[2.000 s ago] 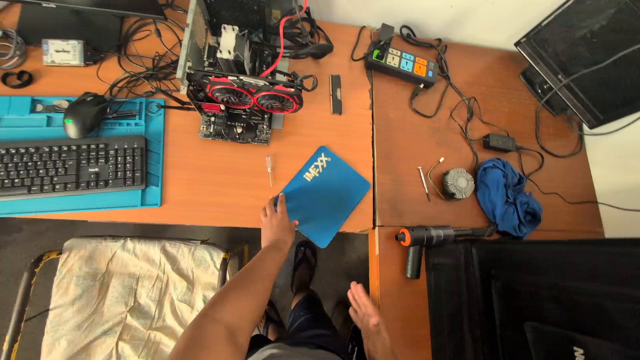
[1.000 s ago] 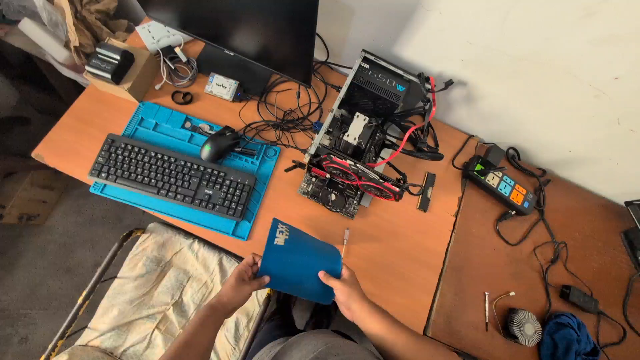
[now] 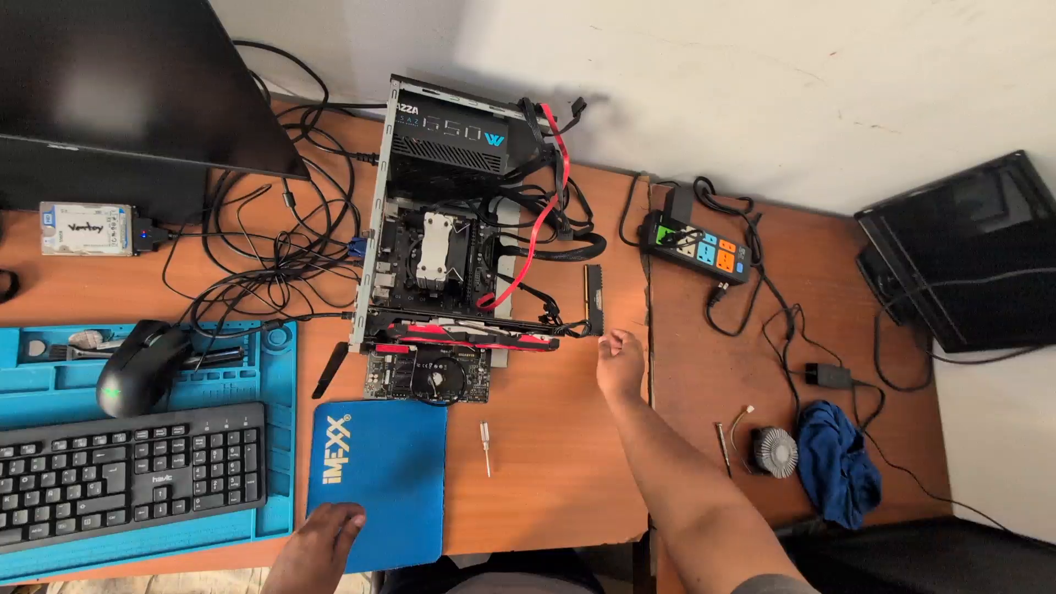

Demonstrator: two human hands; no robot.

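My left hand [image 3: 322, 544] is at the lower left edge of a blue mouse pad [image 3: 388, 478], fingers loosely bent; whether it touches the pad I cannot tell. My right hand [image 3: 620, 363] is just below a RAM stick [image 3: 593, 299] on the wooden desk, fingers curled, and whether they touch it is unclear. Left of that stick stands an open computer chassis with a power supply [image 3: 450, 136], a CPU cooler [image 3: 435, 247] and a red and black graphics card [image 3: 470, 337]. A bare motherboard [image 3: 388, 379] lies partly under the card. A small screwdriver [image 3: 485, 445] lies right of the pad.
Left are a keyboard [image 3: 132, 478] and mouse [image 3: 142, 371] on a blue repair mat [image 3: 276, 437], a hard drive [image 3: 87, 229], a monitor [image 3: 140, 82] and tangled cables. Right are a power strip [image 3: 697, 252], a round heatsink [image 3: 775, 451], a blue cloth [image 3: 837, 462] and another monitor [image 3: 973, 247].
The mouse pad, held between both hands a second ago, now lies flat beside the repair mat. My right hand has left it and moved up and right toward the RAM stick. The view has shifted.
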